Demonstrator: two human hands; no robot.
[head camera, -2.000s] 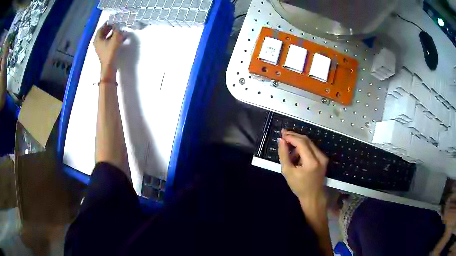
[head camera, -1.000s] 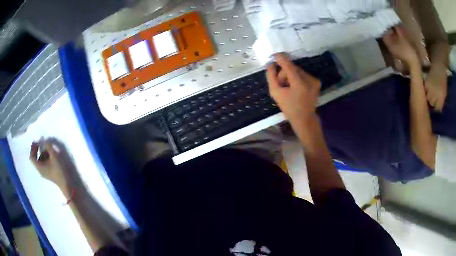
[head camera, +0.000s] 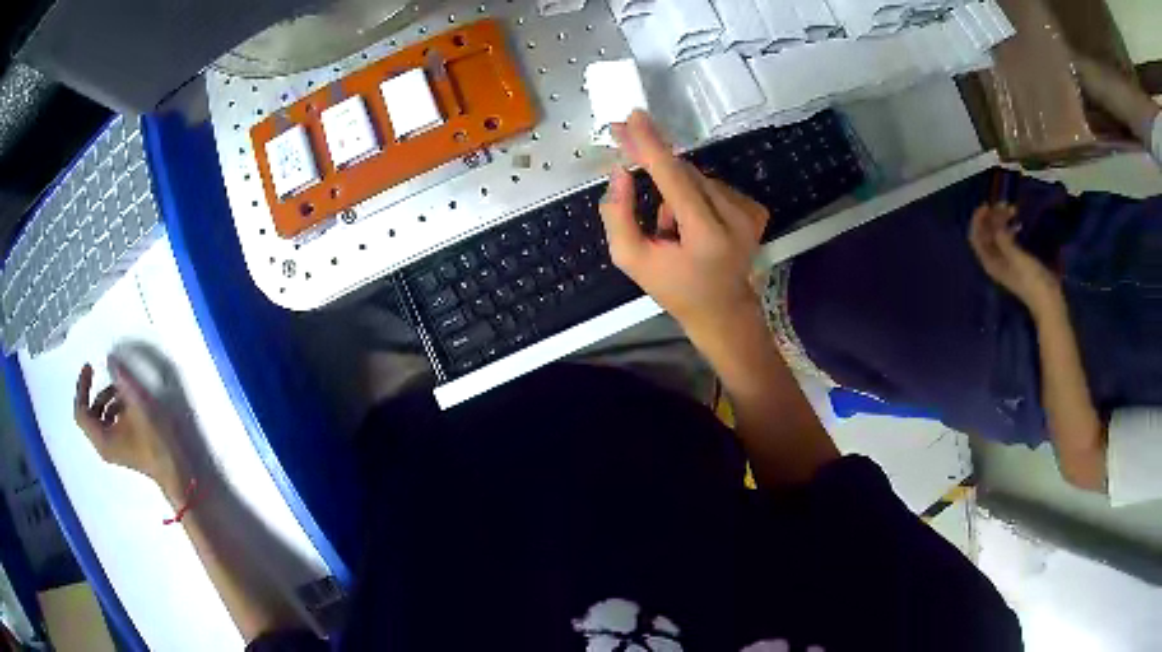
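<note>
An orange fixture (head camera: 491, 96) holds three white housings in a row. The left housing (head camera: 292, 162) and middle housing (head camera: 348, 131) show faint grey print; the right housing (head camera: 410, 103) looks plain. A loose white housing block (head camera: 616, 92) stands on the metal plate right of the fixture. My right hand (head camera: 688, 236) is over the keyboard, index fingertip at that block's lower edge; contact is unclear. Its thumb and index finger are apart, with nothing visible between them. My left hand (head camera: 128, 427) is over the bare white sheet in the blue tray (head camera: 217, 312), fingers apart and empty.
Packed grey-white rows (head camera: 83, 236) fill the tray's upper end. White stock (head camera: 777, 57) stands beyond the loose block. A black keyboard (head camera: 548, 268) lies below the perforated plate (head camera: 261, 261). Another person's arm (head camera: 1064, 369) is at the right; a machine body is at top left.
The view has turned and shifted. My left hand has moved from the packed rows to the bare sheet. My right hand has moved across the keyboard to the loose block. Print now shows on the middle housing.
</note>
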